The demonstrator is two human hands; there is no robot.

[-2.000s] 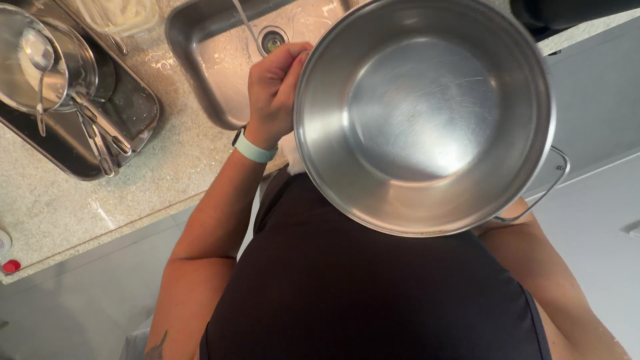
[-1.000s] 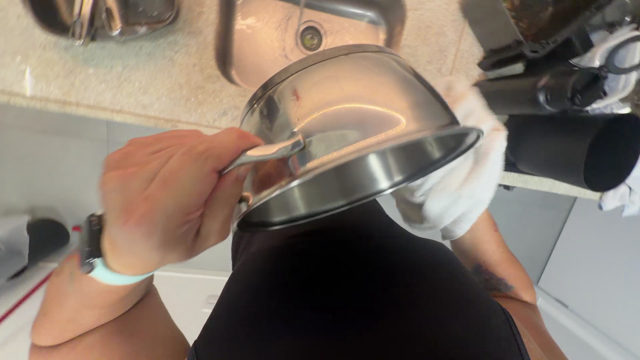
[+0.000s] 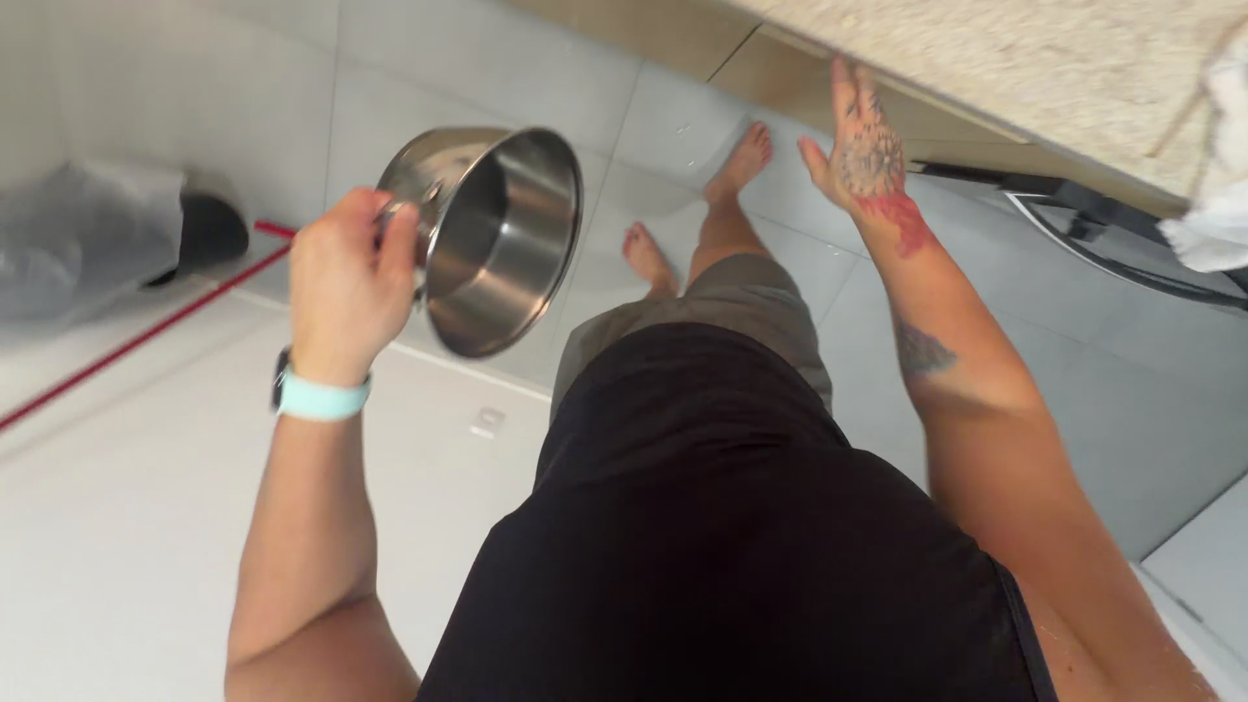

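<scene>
My left hand (image 3: 351, 278), with a watch on a pale band at its wrist, grips the loop handle of a stainless steel pot (image 3: 507, 244). The pot is tilted on its side, its open mouth facing right, in the air over the floor. My right hand (image 3: 863, 146) has its fingers extended and holds nothing. Its fingertips are at the front of a cabinet (image 3: 799, 83), just below the counter edge; whether they touch it I cannot tell. A white cloth (image 3: 1214, 185) lies at the counter's right edge.
The stone counter (image 3: 1024, 58) runs across the upper right. Below it, a dark framed object (image 3: 1092, 229) stands out from the cabinets. A grey plastic bag (image 3: 88, 234) and a red pole (image 3: 146, 341) are at the left. My bare feet stand on the tiled floor (image 3: 468, 58).
The view has swung left, away from the sink. My right hand has let go of the white cloth and moved off the pot. My left hand still holds the pot, now beside my body.
</scene>
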